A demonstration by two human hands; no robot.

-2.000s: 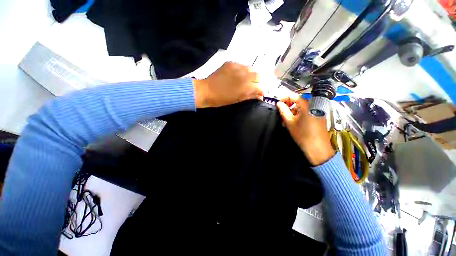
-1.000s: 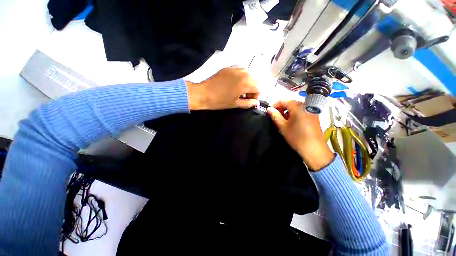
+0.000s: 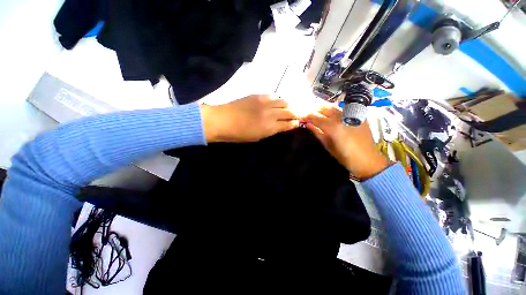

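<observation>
A black garment hangs from both hands down over the lap. My left hand grips its top edge from the left. My right hand pinches the same edge from the right, with the fingertips of both hands nearly touching. A tiny dark label with pale marks shows between the fingertips, partly covered. The sewing machine stands just beyond and right of my hands, its ridged knob above my right hand. The needle area is washed out by glare.
Black garments with white tags lie beyond my hands. Yellow-handled scissors and crinkled plastic packets lie to the right, a dark slim tool at lower right. Black cords lie lower left.
The fingertips of both hands have come closer together and cover more of the label. The view has shifted, so the machine sits further left; my right forearm now partly covers the scissors.
</observation>
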